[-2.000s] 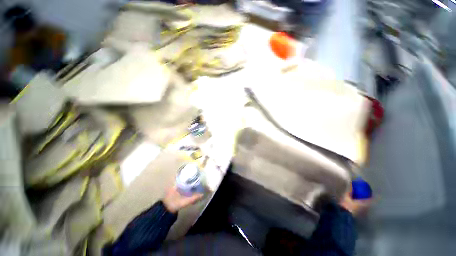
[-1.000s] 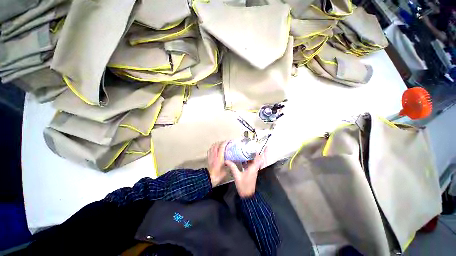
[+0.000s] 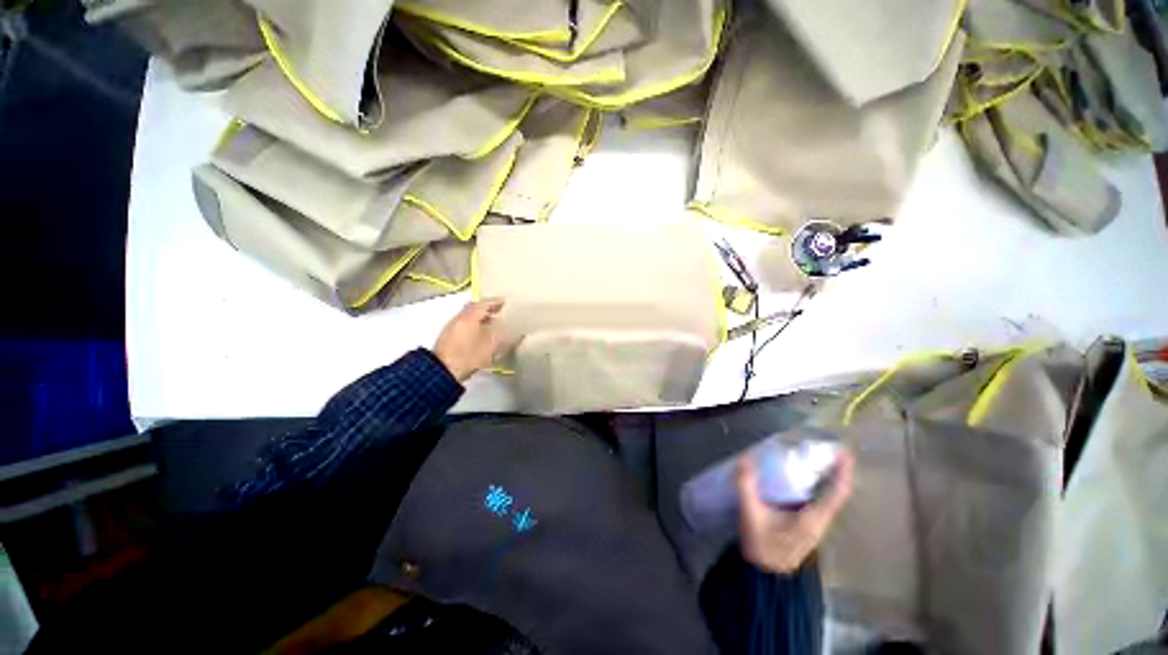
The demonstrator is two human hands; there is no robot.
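Note:
A beige bag body (image 3: 602, 294) with yellow binding on its side edges lies flat at the table's front edge, its lower part folded over. My left hand (image 3: 471, 339) rests at the bag's left edge, fingertips touching it; whether it grips the fabric is unclear. My right hand (image 3: 790, 512) holds a white-lilac spray can (image 3: 756, 480), tilted and blurred, over my lap, right of the bag. The can's blue cap is not visible.
Thread snips (image 3: 735, 265), a yellow-brown block (image 3: 738, 299) and black cord (image 3: 753, 352) lie right of the bag. A tool cup (image 3: 820, 248) stands behind them. A bag pile (image 3: 372, 192) covers the back left; more bags (image 3: 973, 473) hang at right.
My hands have parted. My right hand has carried the can right and towards my body; my left hand has moved to the bag's left edge. The camera view has shifted left.

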